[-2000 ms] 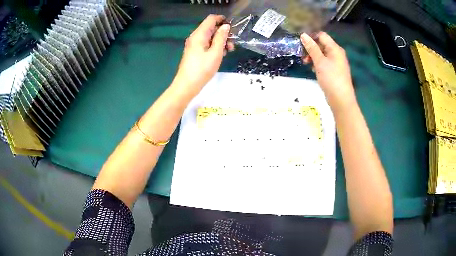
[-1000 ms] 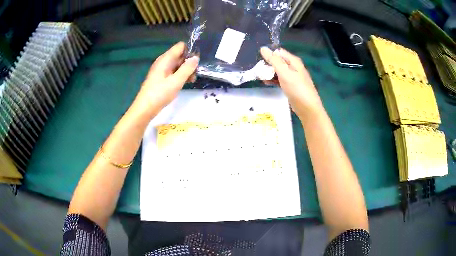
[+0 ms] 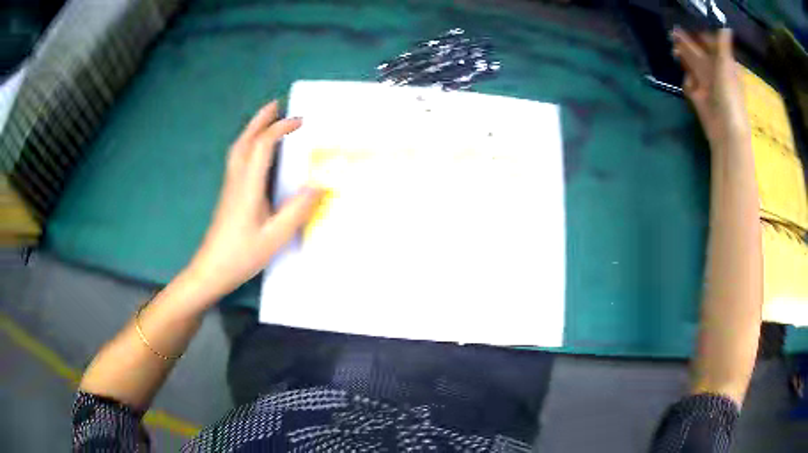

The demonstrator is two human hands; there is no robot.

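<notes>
The circuit board is washed out by glare and lies on the white sheet (image 3: 416, 310), with only a faint yellow strip (image 3: 390, 157) and a yellow patch by my thumb visible. My left hand (image 3: 257, 195) is at the sheet's left edge, fingers spread, thumb over the board's left side. A pile of small black components (image 3: 438, 62) lies just beyond the sheet's far edge. A few dark specks are on the sheet. My right hand (image 3: 711, 84) is blurred at the upper right, beside the phone, fingers apart. Shiny clear plastic (image 3: 709, 11) shows just beyond it at the frame's top.
Upright racked boards (image 3: 75, 97) stand on the left of the green mat (image 3: 620, 221). Stacked yellow boards (image 3: 784, 190) lie at the right edge, partly behind my right forearm. The black phone (image 3: 651, 44) lies at the upper right.
The bag has left the space between my hands. My right hand has moved far right; my left hand has come down to the sheet's left edge. The component pile is uncovered.
</notes>
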